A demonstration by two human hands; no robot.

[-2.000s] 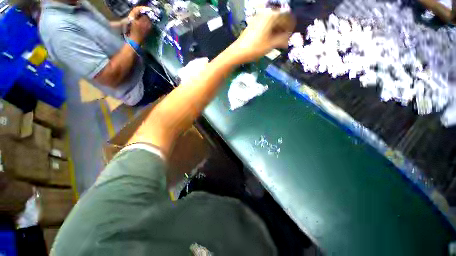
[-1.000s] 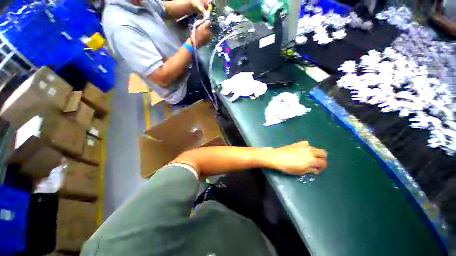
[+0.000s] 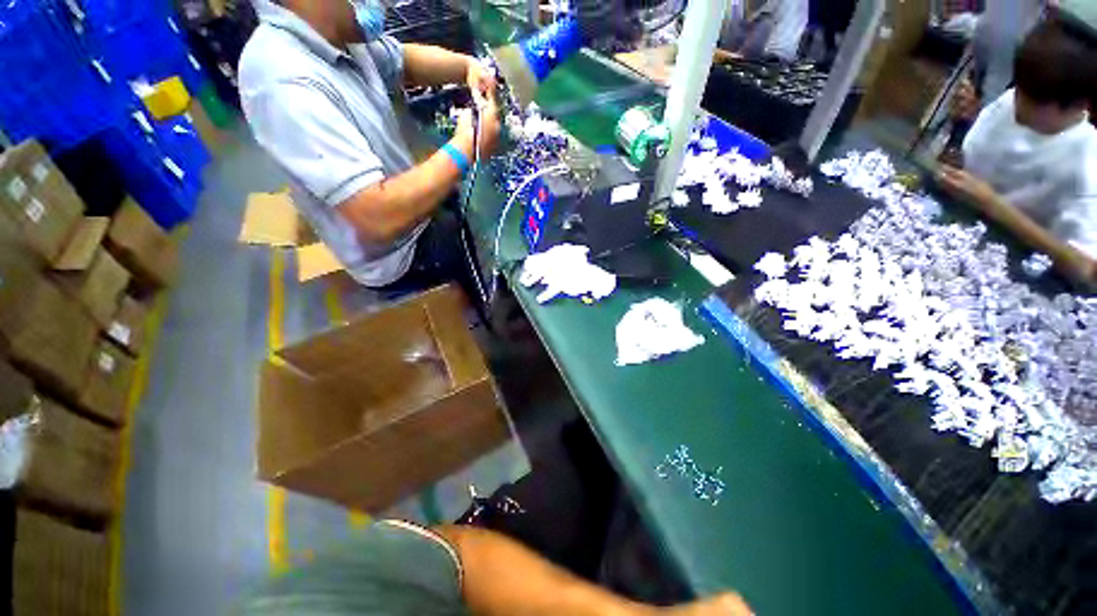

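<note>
My left forearm reaches in from the bottom edge. Only a strip of my left hand (image 3: 719, 605) shows, cut off by the bottom edge over the green mat (image 3: 770, 529), so its fingers and anything in them are hidden. My right hand is out of view. Small silver screws (image 3: 692, 473) lie scattered on the mat, above my left hand in the picture. A large heap of white moulded parts (image 3: 842, 319) lies on the black conveyor belt (image 3: 842, 391), right of the blue edge rail (image 3: 830, 421).
White crumpled cloth (image 3: 565, 273) and a crumpled translucent bag (image 3: 653, 333) lie farther up the mat, near a black box (image 3: 626, 229). An open cardboard box (image 3: 373, 409) stands on the floor at left. A person (image 3: 349, 144) works beyond it; another person (image 3: 1035, 157) is across the belt.
My left hand went from far up by the heap down to the screws, then to the bottom edge. The view has shifted, showing more of the line and the person across the belt.
</note>
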